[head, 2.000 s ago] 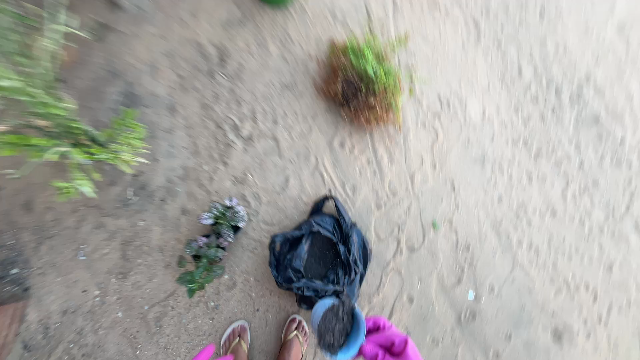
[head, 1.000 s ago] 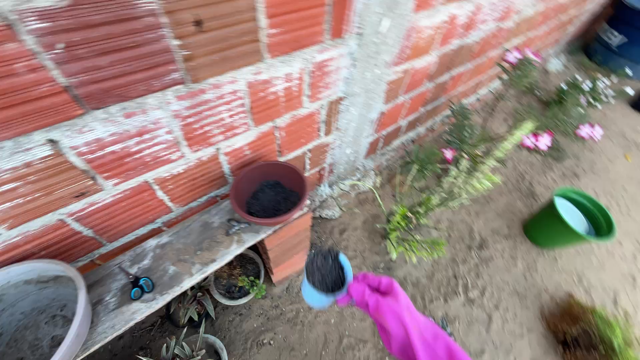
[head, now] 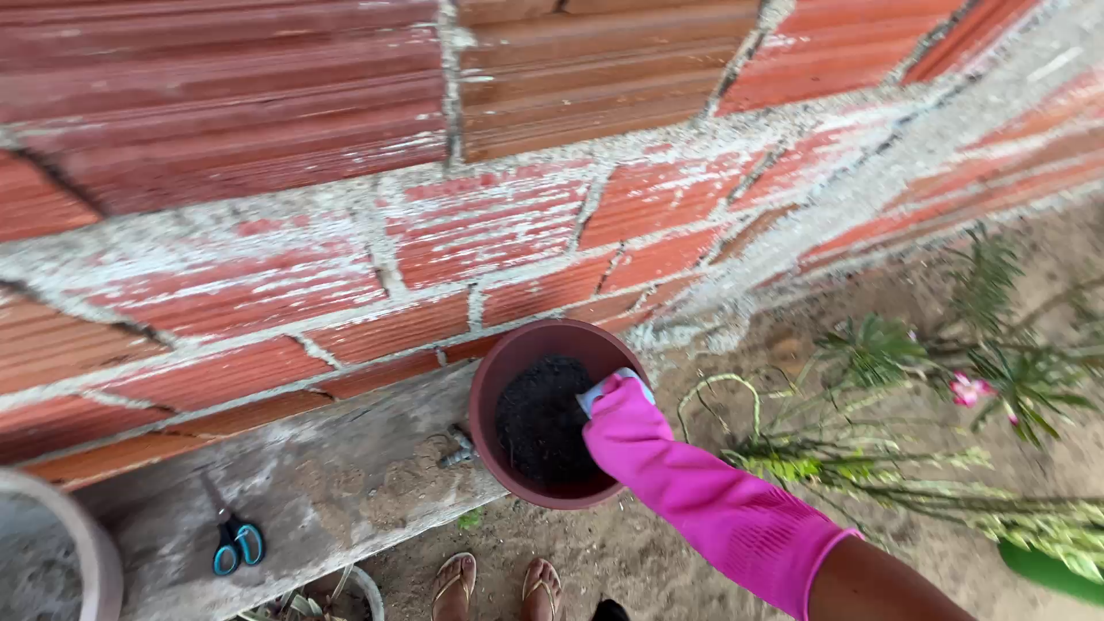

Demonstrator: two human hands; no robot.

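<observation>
My right hand, in a pink rubber glove, grips a light blue cup inside the right side of a brown plastic pot. The glove covers most of the cup, which is tipped toward the dark soil in the pot. The pot stands at the right end of a weathered bench against the brick wall. My left hand is out of view.
Scissors with blue-and-black handles and a pale round tub are on the bench at left. A potted plant is below it. Flowering plants and a green container are at right; the brick wall rises behind.
The view has turned from the sandy ground with the black bag to the bench and wall. My right hand has carried the soil-filled blue cup into the brown pot and tipped it.
</observation>
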